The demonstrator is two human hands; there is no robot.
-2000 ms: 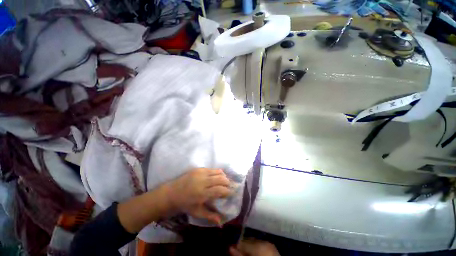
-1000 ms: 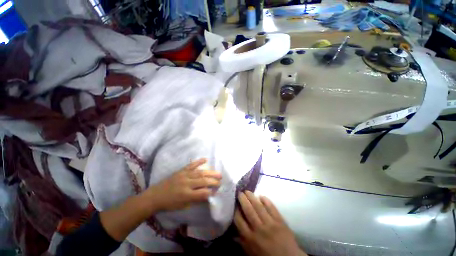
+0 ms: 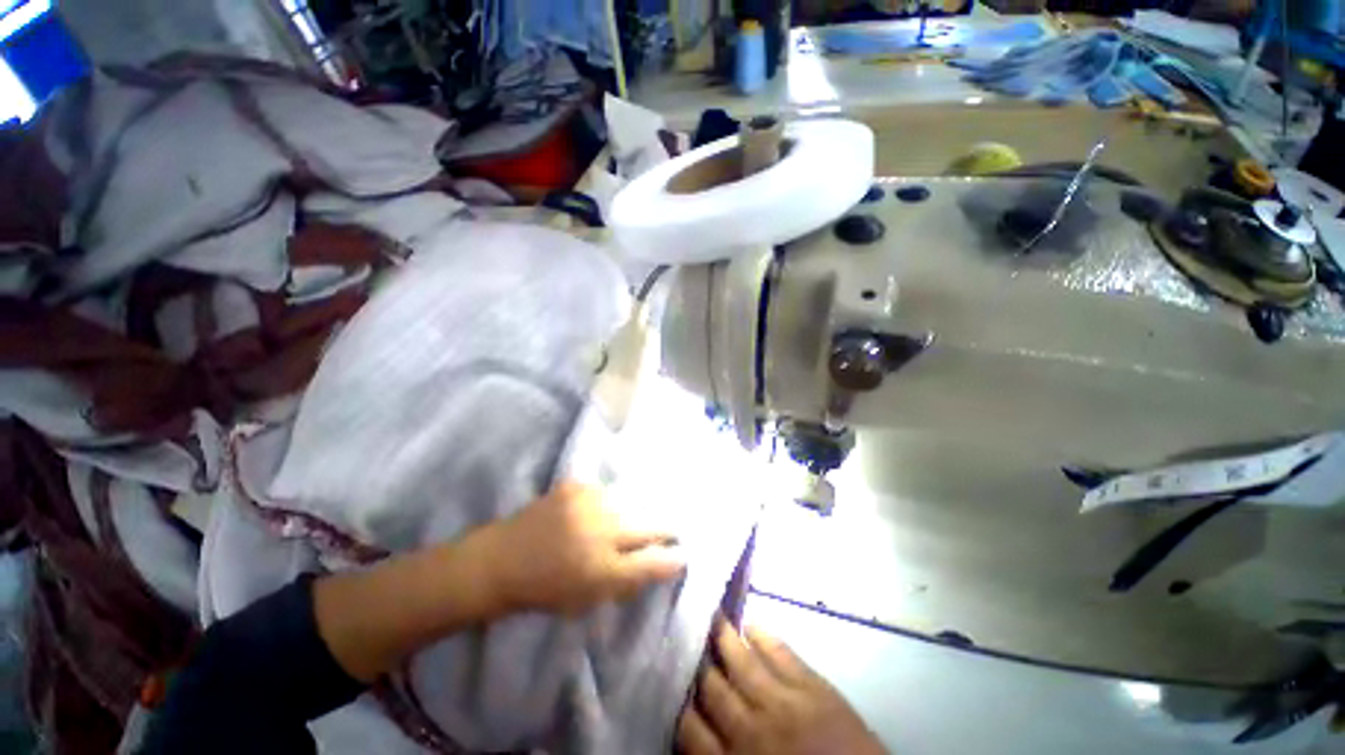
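A part-sewn garment, pale grey reverse up with a maroon-speckled overlocked seam, lies left of and under the cream-grey sewing machine head. My left hand lies on the grey fabric, fingers towards the glare. My right hand is at the bottom, cut off by the picture's edge, its fingers on the fabric's right edge, where a narrow maroon strip shows. The needle area is washed out by glare, so the presser foot cannot be made out.
A heap of brown and grey pieces lies left. A white tape roll sits on the machine. A size label strip and dark strips lie right, near dark snips. Light-blue fabric lies behind.
My right hand has come up from the bottom edge onto the fabric edge. My left hand moved up, then slightly right. The garment has shifted, and the view has tilted and moved closer to the machine.
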